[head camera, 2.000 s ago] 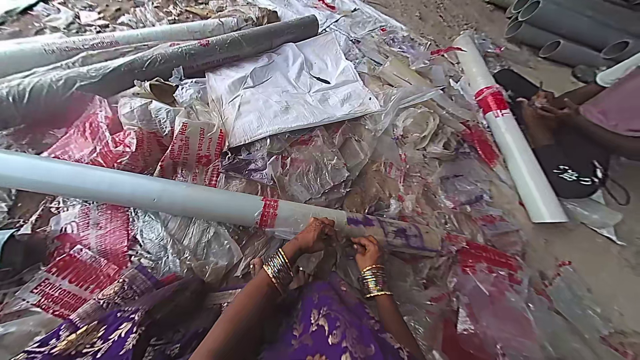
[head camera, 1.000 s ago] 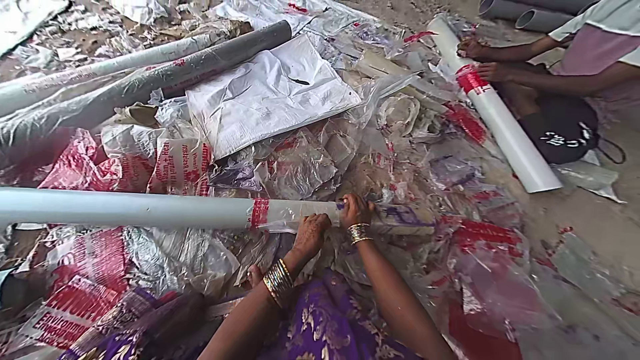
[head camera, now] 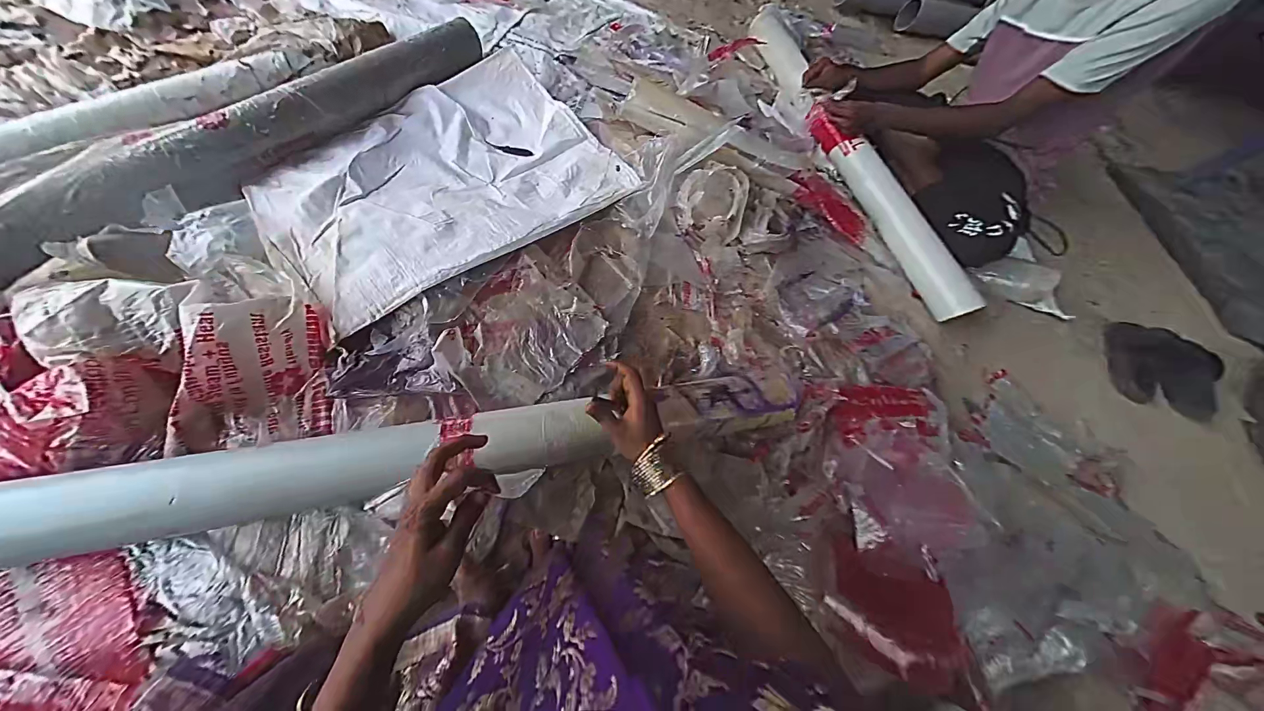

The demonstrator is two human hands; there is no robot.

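Note:
A long pale roll of plastic film (head camera: 286, 477) lies across the view in front of me, with a red printed band (head camera: 456, 434) around it. My left hand (head camera: 441, 509) is at the roll's near side by that band, fingers apart and bent. My right hand (head camera: 629, 413), with gold bangles at the wrist, is over the roll farther right; its thumb and fingers are near the surface, and whether they pinch film cannot be told. Clear film with purple marks (head camera: 736, 397) covers the roll's right end.
Crumpled plastic film (head camera: 533, 321) surrounds the roll. Behind lie a white sheet (head camera: 454, 173) and a grey roll (head camera: 247, 143). At upper right a person's hands (head camera: 839, 99) touch another pale roll (head camera: 913, 237) beside a black cap (head camera: 973, 202). Dark footwear (head camera: 1163, 370) rests on the ground.
My left hand has moved left along the roll to the red band, away from my right hand. The other person's hands have come onto their roll.

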